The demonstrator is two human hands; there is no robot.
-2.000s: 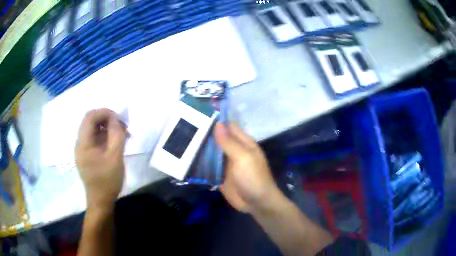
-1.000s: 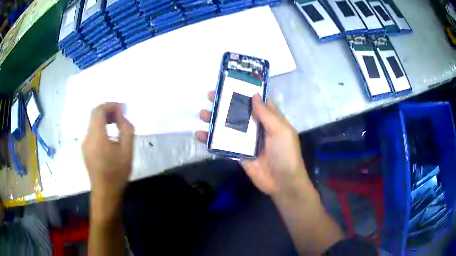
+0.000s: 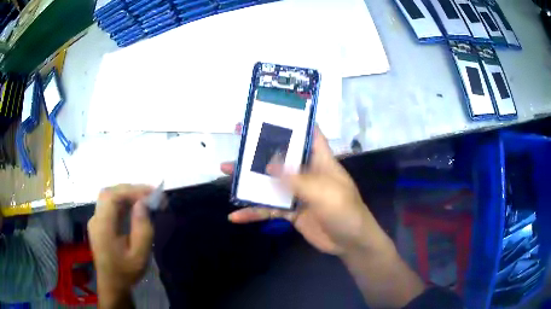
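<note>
My right hand (image 3: 326,199) holds a blue-edged phone housing unit (image 3: 244,181) upright, inner side facing me, circuit parts and a green strip at the top. A black pad (image 3: 270,142) sits on its white area. My right thumb is blurred over the pad's lower part; fingertips show at the unit's left edge. My left hand (image 3: 124,229), left of the unit and apart from it, pinches a small pale thin piece (image 3: 156,198), perhaps release paper.
White sheets (image 3: 181,90) lie on the bench. Stacked units (image 3: 157,18) stand at the back; units with pads (image 3: 474,84) lie at right. Blue-tailed units (image 3: 53,96) lie at left. A blue bin (image 3: 492,223) and red stool (image 3: 438,229) are below. A sleeve (image 3: 30,256) shows lower left.
The unit, first tilted, was turned upright and has come slightly lower and left. My right thumb moved from the unit's right edge onto the pad. My left hand moved down with the pale piece.
</note>
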